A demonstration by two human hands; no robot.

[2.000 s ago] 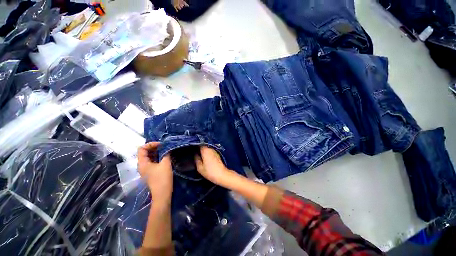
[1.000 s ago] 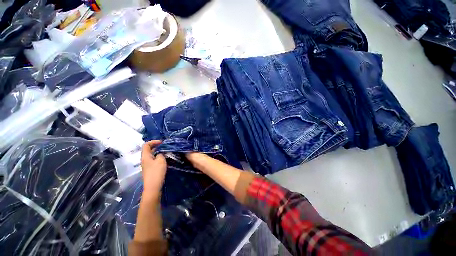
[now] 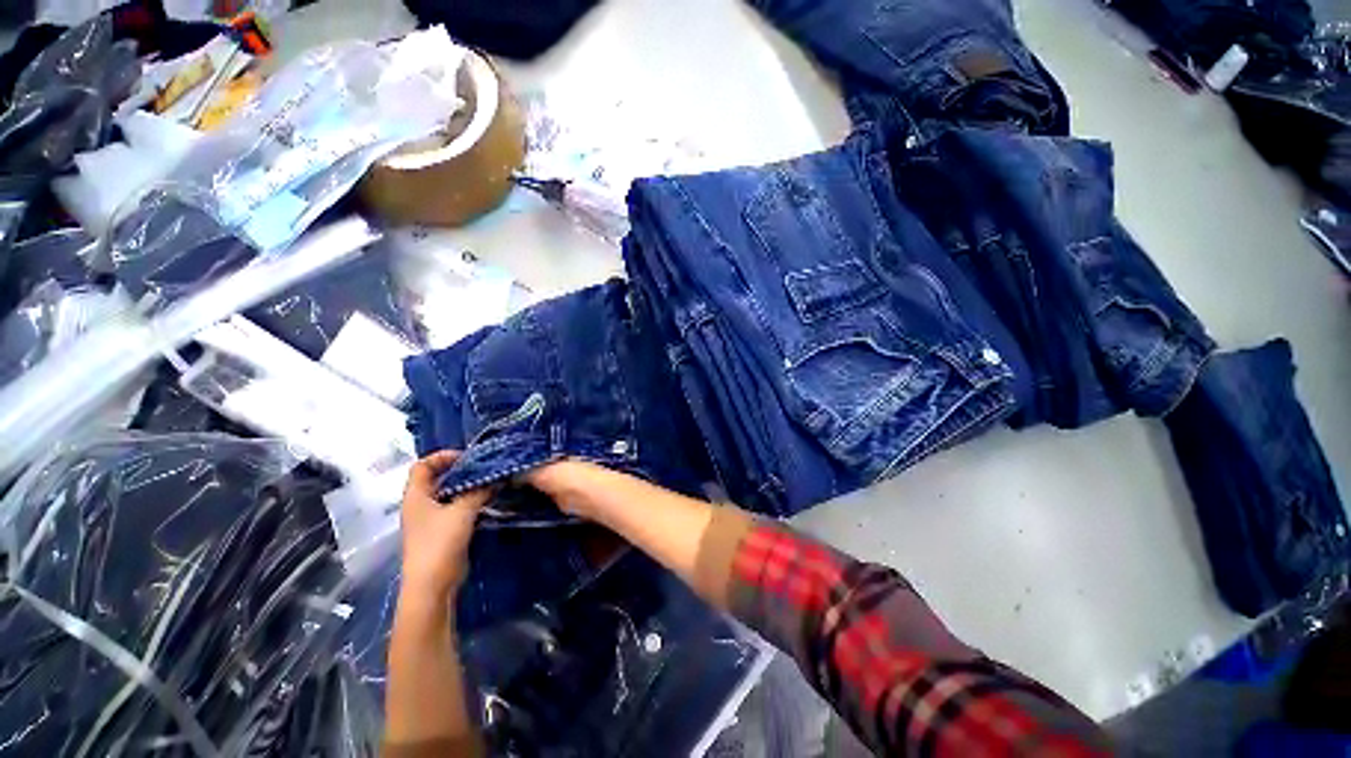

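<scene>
A pair of blue jeans lies at the table's near edge, its waistband towards me. My left hand grips the left end of the waistband, thumb and fingers closed on the cloth. My right hand is at the waistband opening, with its fingers hidden inside or under the cloth; I cannot tell whether they grip. A thick stack of folded jeans stands right beside this pair. Dark denim hangs below my hands.
More folded jeans lie to the right and at the back. A tan tape roll stands on the white table. Plastic-bagged dark garments are heaped at left. Small snips or a tool lie beside the roll.
The waistband, open and rounded two seconds ago, is now flatter, with its upper edge folded down at left. My right fingers have gone out of sight. The view has shifted slightly.
</scene>
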